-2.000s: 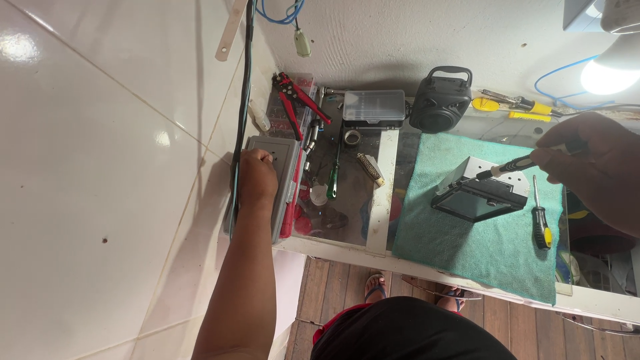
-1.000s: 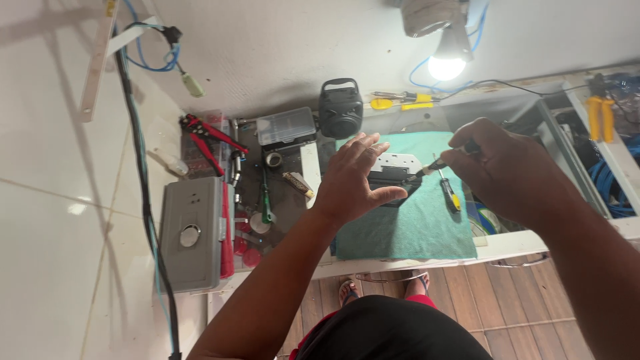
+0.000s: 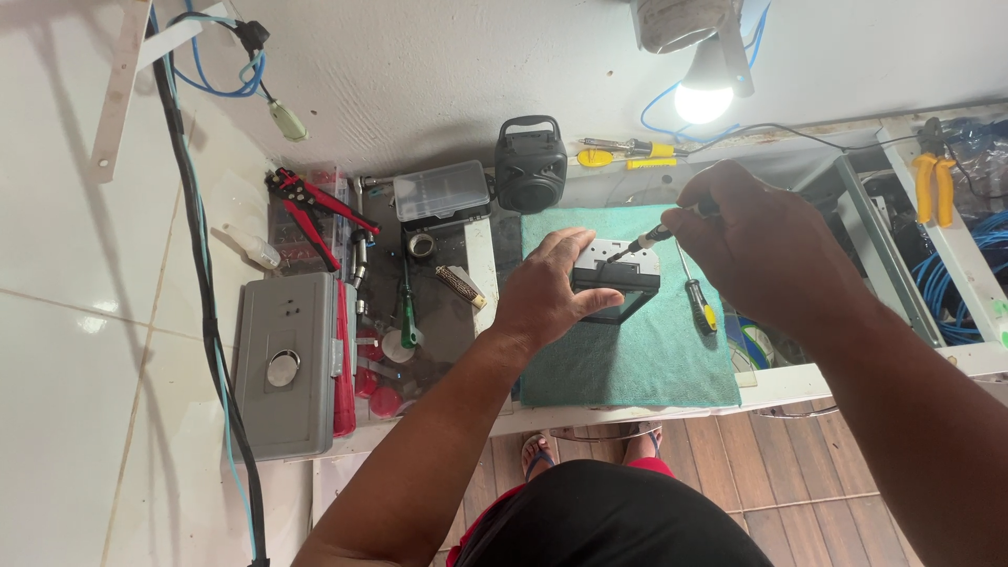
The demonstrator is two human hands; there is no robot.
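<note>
On a green cloth (image 3: 551,378) stands a boxy device with a black frame and a light metal plate (image 3: 618,276). My left hand (image 3: 551,295) grips its left side, fingers behind and thumb along the black front edge. My right hand (image 3: 756,244) is closed around the handle of a screwdriver (image 3: 652,238), whose dark tip points down at the metal plate; whether it sits in a screw cannot be told. A second screwdriver with a black and yellow handle (image 3: 698,305) lies on the cloth, right of the device.
A black portable speaker (image 3: 531,169), a clear-lidded organizer box (image 3: 442,191) and a soldering iron (image 3: 630,147) are along the wall. Leftward lie a grey case (image 3: 285,366), red wire strippers (image 3: 315,209), a green screwdriver (image 3: 408,315) and a folding knife (image 3: 461,285). A lit bulb (image 3: 703,90) hangs above.
My left hand has gone from the grey case at the left to the device and now holds it. The screwdriver stays in my right hand at the device. The view has shifted.
</note>
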